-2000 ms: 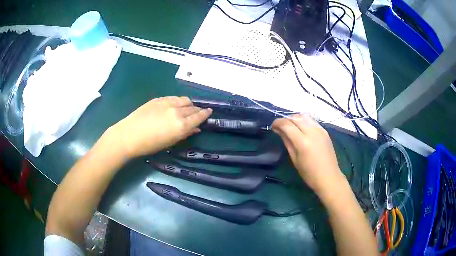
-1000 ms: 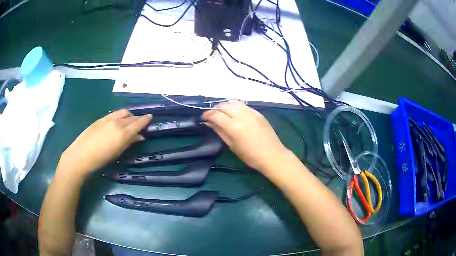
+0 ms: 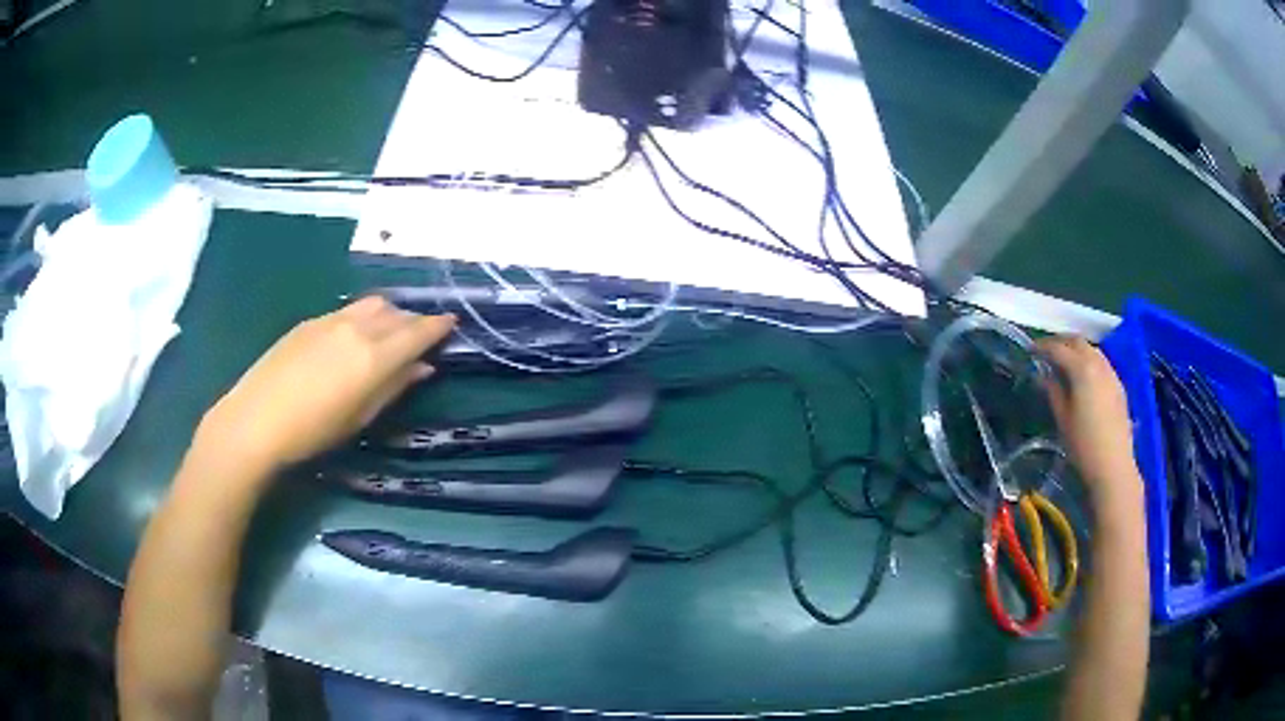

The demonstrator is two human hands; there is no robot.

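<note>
Several black pens lie in a row on the green bench; the nearest pen [image 3: 486, 563] points left, with a cable at its rear. My left hand [image 3: 369, 352] has its fingers on the tip end of a rear pen [image 3: 529, 347] just below the white panel. Clear filament [image 3: 662, 327] loops over the two rear pens. My right hand [image 3: 1082, 369] is at the right, with its fingertips at the edge of the clear filament coil [image 3: 933, 409]; whether it grips the coil is hard to tell.
Scissors [image 3: 1017, 563] lie in the coil area. A blue bin [image 3: 1144, 465] with black parts is at the right. A white panel [image 3: 479, 141] bears a black box [image 3: 655, 64] with cables. A grey post [image 3: 1050, 141], a white cloth or bag [image 3: 92, 338] and a light blue cylinder [image 3: 130, 169] also stand around.
My right hand has left the rear end of the held pen and moved right to the coil. Filament loops now show over the rear pens. My left hand has stayed at the pen's tip end.
</note>
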